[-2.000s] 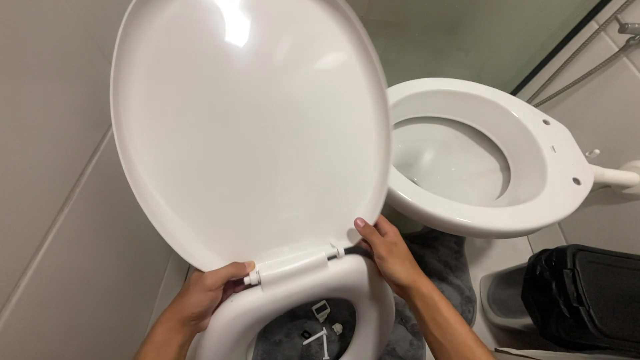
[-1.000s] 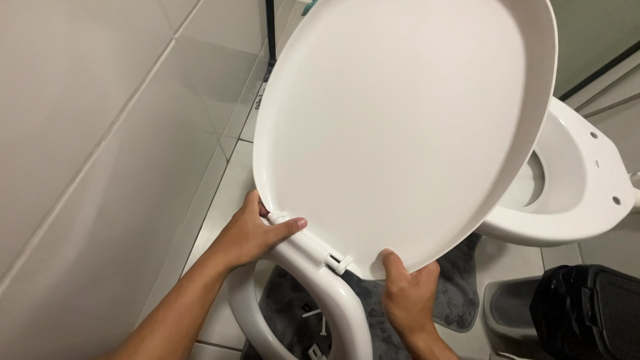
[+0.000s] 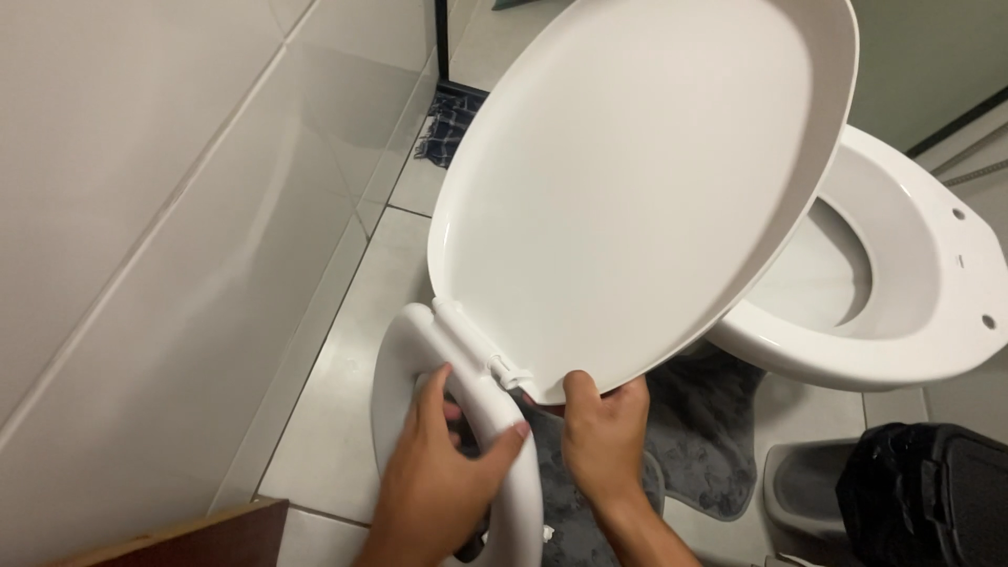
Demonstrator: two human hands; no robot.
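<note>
A white plastic toilet lid (image 3: 638,181) stands tilted up, its hollow side toward me. Along its lower left edge a white hinge bar (image 3: 472,335) joins it to the white toilet seat ring (image 3: 516,472) below. My right hand (image 3: 606,441) grips the lid's bottom edge, thumb on the near face. My left hand (image 3: 441,465) curls around the seat ring, its thumb on the outer side and its fingers at the opening. A white hinge pin (image 3: 508,374) shows at the bar's right end. Part of the ring is hidden behind my left hand.
The white toilet bowl (image 3: 890,331), with two mounting holes, stands at the right. A lidded black bin (image 3: 937,488) is at the lower right. Grey mats (image 3: 701,433) lie on the tiled floor. A tiled wall (image 3: 197,236) runs along the left, and a wooden edge (image 3: 181,539) shows at lower left.
My left hand has moved from the hinge down onto the seat ring. My right hand keeps its grip at the lid's bottom edge. The lid's hollow side now faces me, unlike two seconds ago.
</note>
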